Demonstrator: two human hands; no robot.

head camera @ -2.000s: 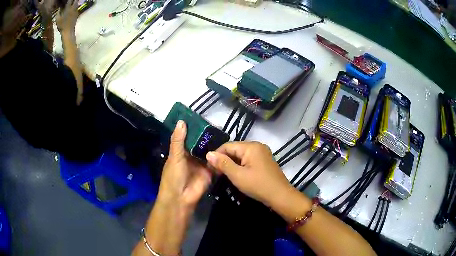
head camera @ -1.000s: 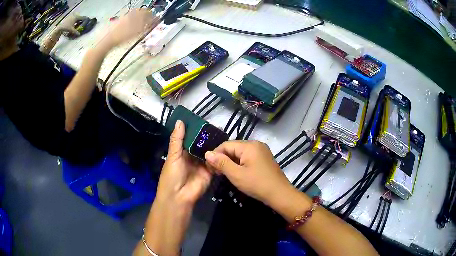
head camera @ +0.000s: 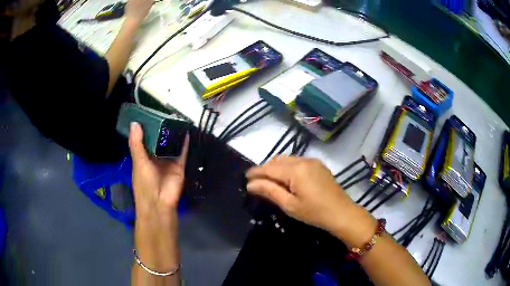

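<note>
My left hand [head camera: 157, 181] holds the closed green power bank [head camera: 148, 129], its black end with lit digits facing right. My right hand [head camera: 305, 187] is apart from it, to the right, thumb and fingers together. Its fingertips are over dark cables and clothing, so I cannot tell whether they pinch a plug. Open power banks lie on the bench: one with yellow edges [head camera: 232, 70], a green-cased stack [head camera: 333, 95], and more to the right [head camera: 408, 139]. Their black cables [head camera: 246, 120] hang over the bench edge.
A blue tester [head camera: 433, 95] with a red board and white block lies at the back right. A black cord [head camera: 313, 38] crosses the white bench [head camera: 184, 100]. A person in black [head camera: 61, 84] works at the left above a blue stool [head camera: 103, 184].
My left hand has moved left with the green power bank, away from my right hand. An open power bank with yellow edges has appeared on the bench since the oldest frame. The view has shifted.
</note>
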